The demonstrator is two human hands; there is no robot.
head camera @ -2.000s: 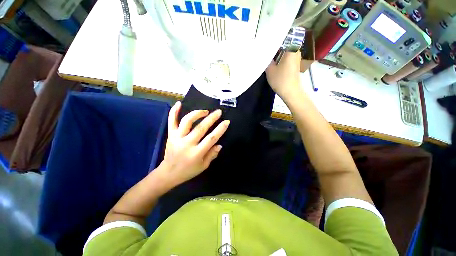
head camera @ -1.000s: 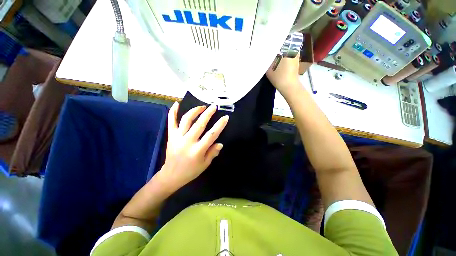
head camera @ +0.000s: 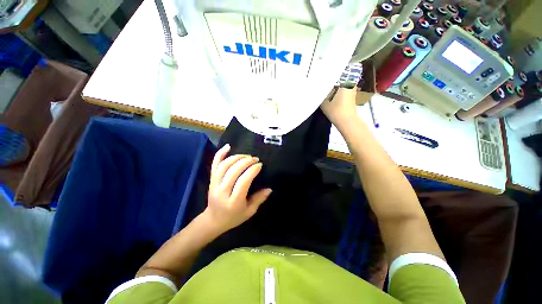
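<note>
Black cloth [head camera: 291,172] lies under the needle area of the white JUKI machine head [head camera: 267,77] and hangs over my lap. A small silver clamp [head camera: 273,140] sits on the cloth below the head. My left hand [head camera: 233,189] rests on the cloth, palm down, fingers bent and slightly apart, below and left of the clamp. My right hand [head camera: 340,105] is at the right side of the head, on the cloth's right edge, beside silver round metal parts [head camera: 350,75]. Its fingertips are partly hidden by the head, so its hold cannot be told.
A blue bin [head camera: 128,196] stands at left, a brown-lined bin [head camera: 469,228] at right. A lamp [head camera: 164,95] hangs left of the head. Control panel [head camera: 457,71], thread cones [head camera: 395,68], snips [head camera: 417,138], pen [head camera: 374,113] and a flat keypad device [head camera: 489,144] are at right.
My left hand has drawn back from the clamp towards me, its fingers more bent. The view has shifted, so the machine sits lower in the picture. My right hand stays beside the head.
</note>
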